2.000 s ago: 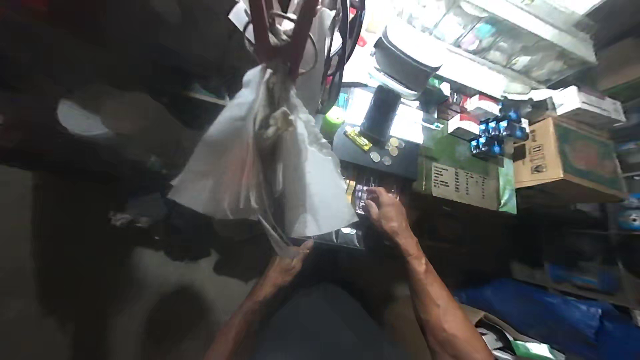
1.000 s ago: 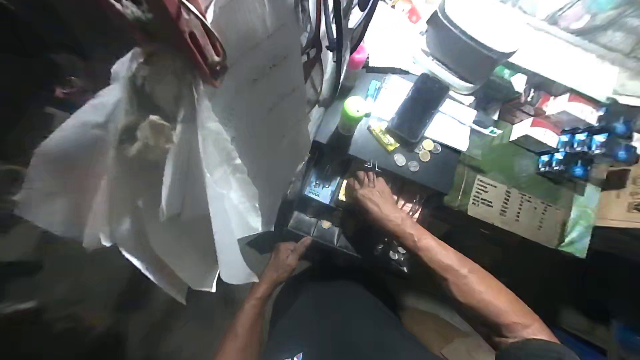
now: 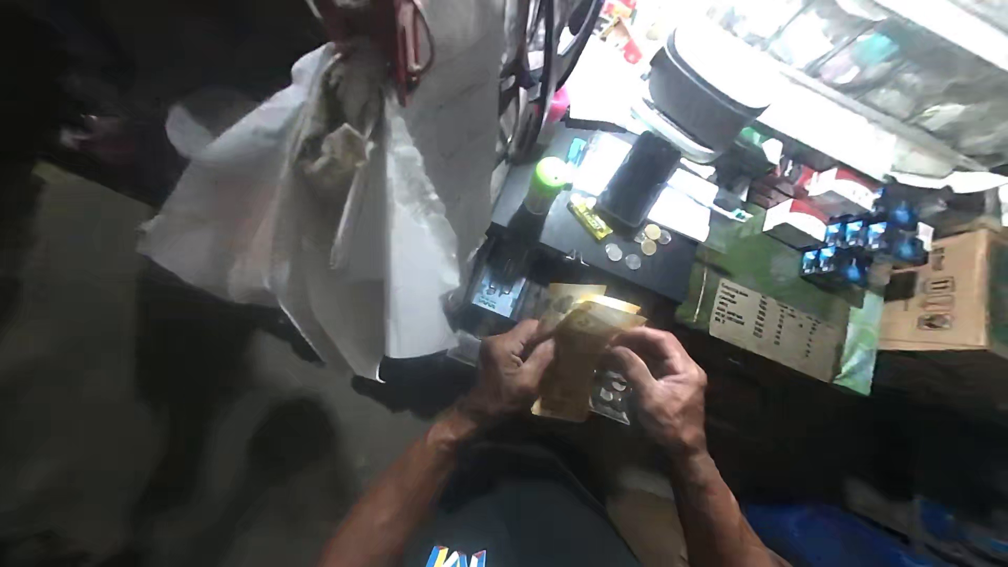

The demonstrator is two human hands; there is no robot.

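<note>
My left hand [image 3: 512,366] grips the left side of several yellowish banknotes [image 3: 579,354], which are fanned at the top. My right hand [image 3: 661,382] pinches the same notes at their upper right edge. Below and behind them is an open cash drawer [image 3: 465,346], partly hidden by the hands; a compartment with coins [image 3: 613,394] shows between the hands. On the black top beyond lie loose coins [image 3: 649,246], a small yellow packet [image 3: 589,216] and a dark smartphone [image 3: 639,179]. A bottle with a bright green cap [image 3: 551,173] stands to their left.
White plastic bags [image 3: 409,236] hang at the left, close to my left hand. A printed cardboard sheet [image 3: 776,327] lies on a green surface at the right, with small blue-and-black items [image 3: 854,240] and a cardboard box [image 3: 937,291] beyond. A grey-and-white container [image 3: 701,94] stands behind the phone.
My right hand has come back from the drawer, and both hands now hold banknotes above it. My left hand was at the drawer's front edge before. The view has shifted.
</note>
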